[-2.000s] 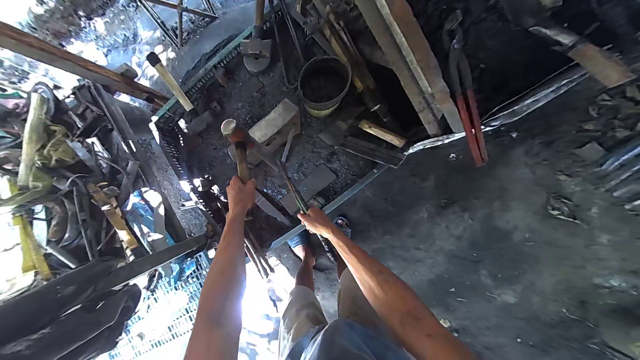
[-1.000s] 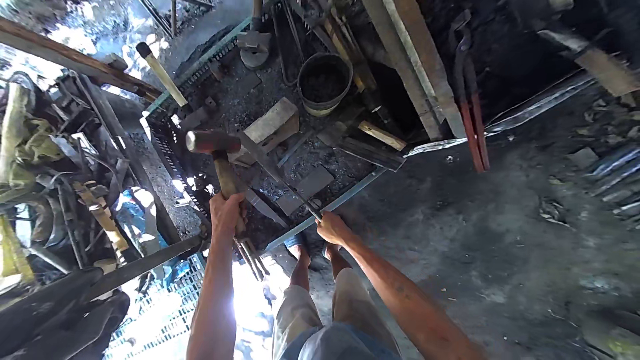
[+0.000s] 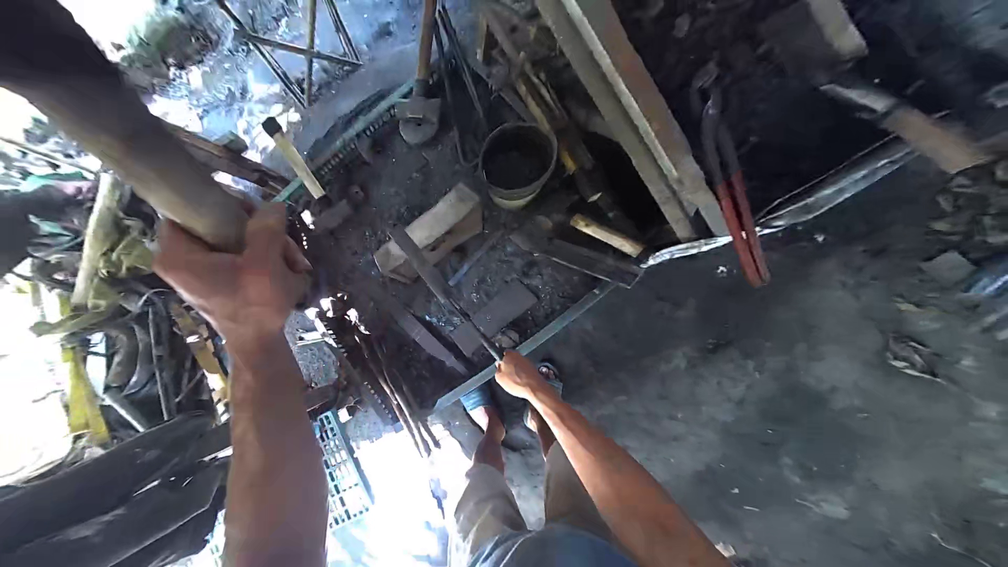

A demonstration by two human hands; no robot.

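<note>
My left hand (image 3: 236,272), large and close to the camera at the left, is wrapped around the wooden handle of a hammer (image 3: 150,157); the dark head at the upper left is partly cut off by the frame edge. Lower down, my right hand (image 3: 520,374) grips the near end of a long dark metal bar or blade (image 3: 437,279). That piece points up and left, its far end over or near a light block (image 3: 433,228). Whether it touches the block I cannot tell. A flat rectangular metal piece (image 3: 504,309) lies beside it on the sooty work surface.
A bucket (image 3: 518,164) stands behind the block. A second hammer (image 3: 295,157) rests at the back left, a shovel (image 3: 419,114) behind. Red-handled tongs (image 3: 740,220) lie right of long beams (image 3: 638,110). A metal edge (image 3: 535,340) borders the surface before my feet. Piled scrap lies left.
The hammer in my left hand has risen from over the work surface toward the camera and the upper left. My right hand still holds the metal piece low by the near edge.
</note>
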